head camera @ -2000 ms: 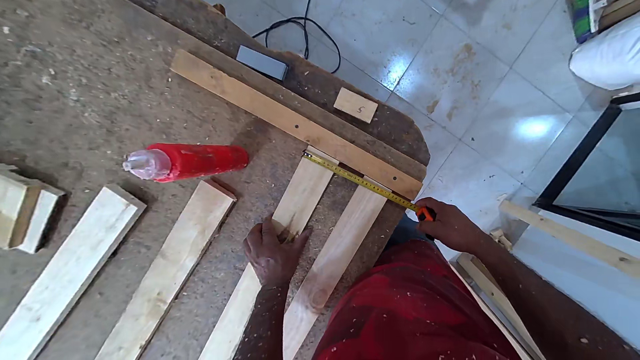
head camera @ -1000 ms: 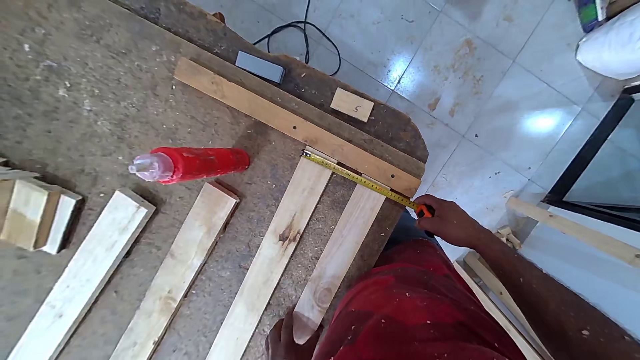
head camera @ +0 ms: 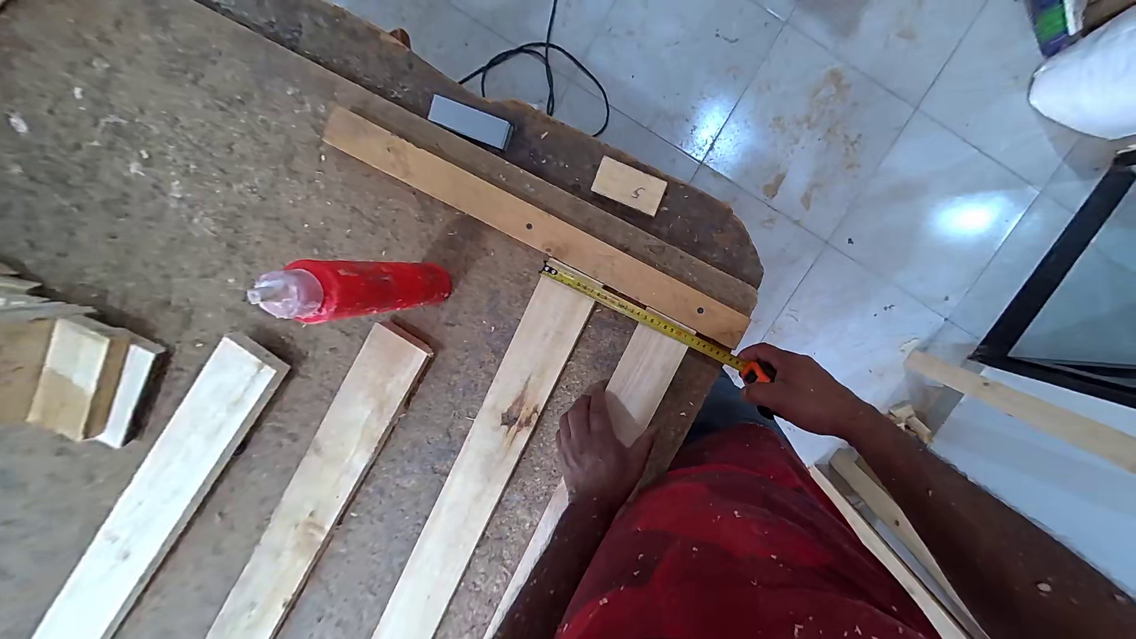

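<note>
My right hand is closed on the orange and black case of a tape measure beyond the table's edge. The yellow tape blade runs from there across the top ends of two pale wooden strips, beside a long wooden batten with dark screw holes. My left hand lies on the right-hand strip, its fingers resting across the wood. The neighbouring strip with a dark knot lies to the left, with a gap between the two. The blade's hooked end is at this strip's upper left corner.
A red bottle lies on the worktable, near two more strips and stacked wood pieces. Beyond the batten are a grey block and a small marked wooden piece. A black cable lies on the tiled floor.
My left hand was on the knotted strip, then low at the right-hand strip; now it lies further up on the right-hand strip. My right hand stays at the tape case.
</note>
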